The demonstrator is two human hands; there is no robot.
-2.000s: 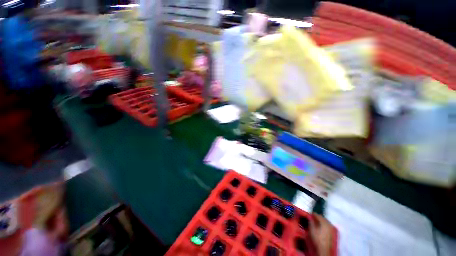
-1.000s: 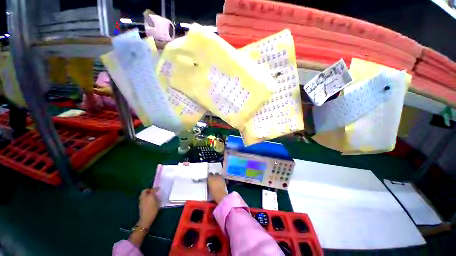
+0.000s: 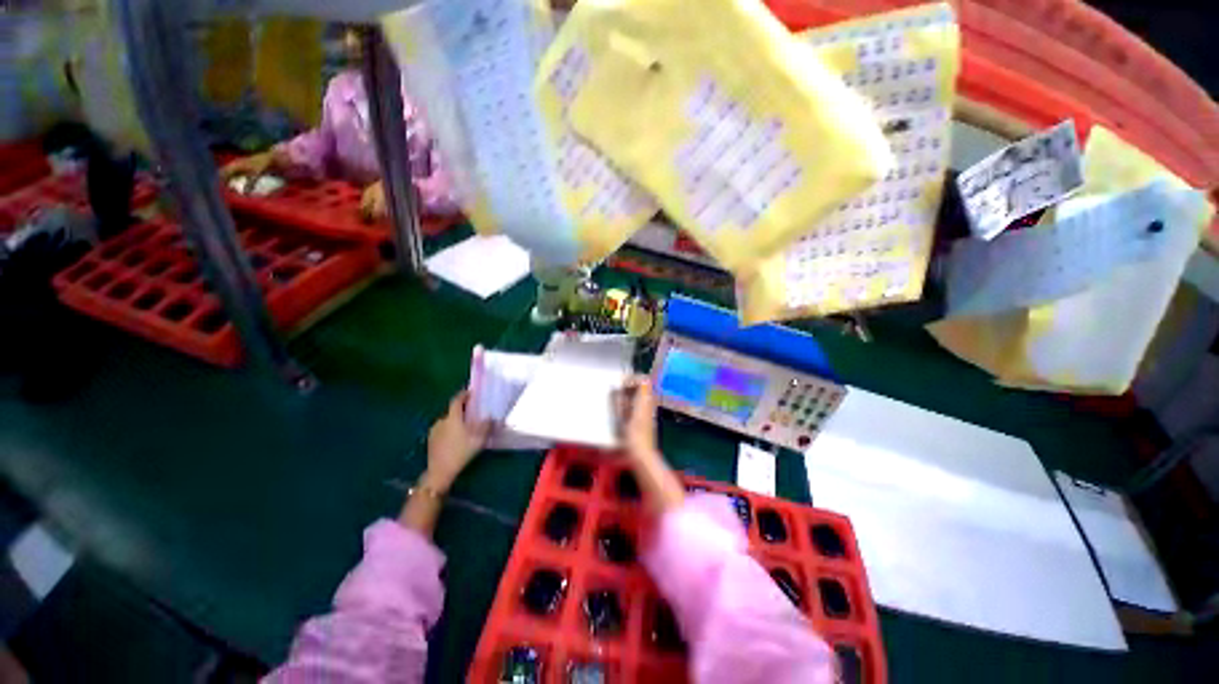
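The open notebook [image 3: 568, 398] with white pages and a pinkish left edge is just behind the red tray, its right part slightly raised. My left hand [image 3: 459, 438] holds its left edge. My right hand [image 3: 636, 417] grips its right edge; something dark, too small to name, shows at the fingers. The red compartment tray [image 3: 516, 596] lies in front, with a dark watch body [image 3: 544, 591] in one pocket and several others around it. My right forearm crosses over the tray and hides some pockets.
A test instrument [image 3: 749, 385] with a lit screen stands behind the tray, a small white card [image 3: 755, 469] before it. A white board [image 3: 956, 515] and clipboard [image 3: 1116, 535] lie right. Yellow sheets [image 3: 722, 134] hang overhead. A metal post [image 3: 221, 227], a red tray [image 3: 201, 287] and a person in pink [image 3: 350, 134] are left.
The view has shifted, showing more of the red tray. My right hand has gone from lying on the notebook page to gripping its right edge, and the pages are now lifted. My left hand stays at the left edge.
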